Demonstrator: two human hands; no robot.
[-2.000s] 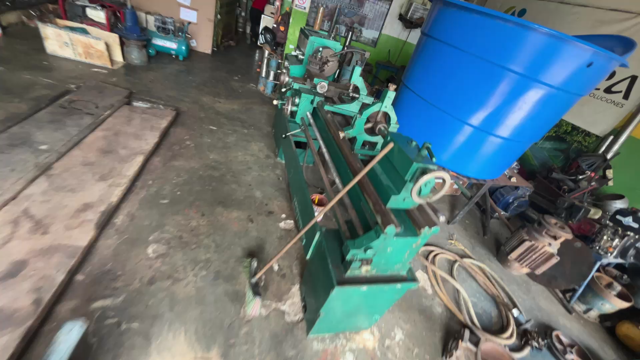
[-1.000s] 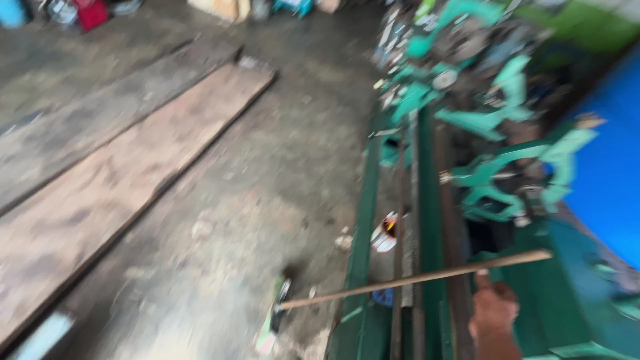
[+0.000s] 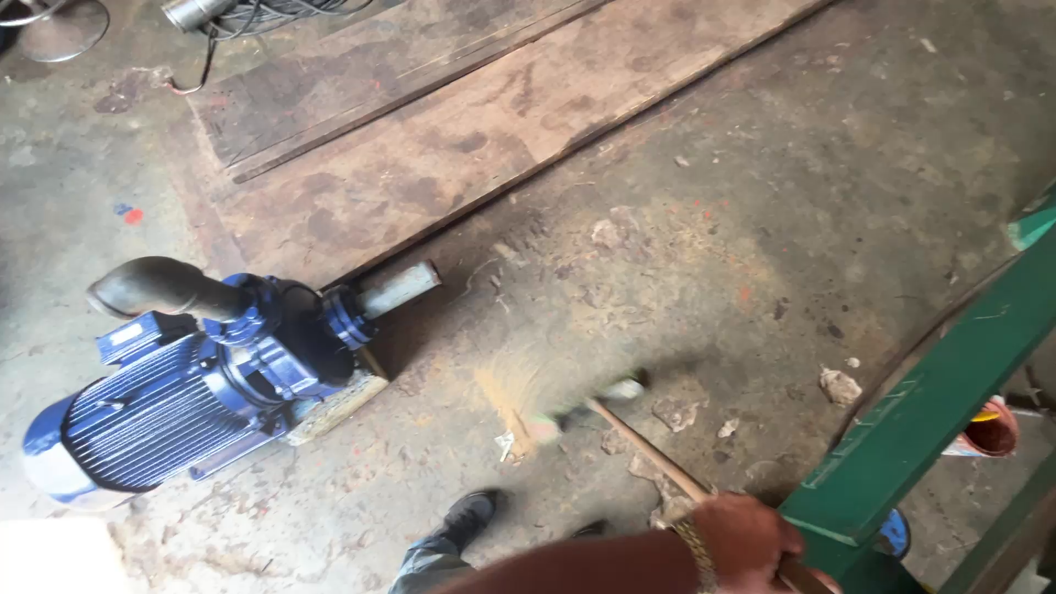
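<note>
A broom with a wooden handle (image 3: pixel 652 450) slants down to the right from its blurred head (image 3: pixel 623 389), which rests on the concrete floor. My left hand (image 3: pixel 738 532), with a gold-coloured bracelet at the wrist, is closed around the handle near the bottom edge. A bit of skin beside the handle's upper end at the frame edge appears to be my right hand (image 3: pixel 825 582); its grip is mostly cut off. Fine tan dust (image 3: pixel 511 404) lies left of the broom head, with a small pale scrap (image 3: pixel 504 445) by it.
A blue electric motor pump (image 3: pixel 206 396) with pipe stubs sits at left. Long wooden boards (image 3: pixel 462 157) lie behind it. At right stands a green machine frame (image 3: pixel 924 404), with a dirty container (image 3: pixel 986 429) beyond. My shoe (image 3: pixel 470 516) is at the bottom.
The broom leaned on the green lathe at first; a hand then reached its handle. Now it is held away from that leaning position. The view has swung far left and down.
</note>
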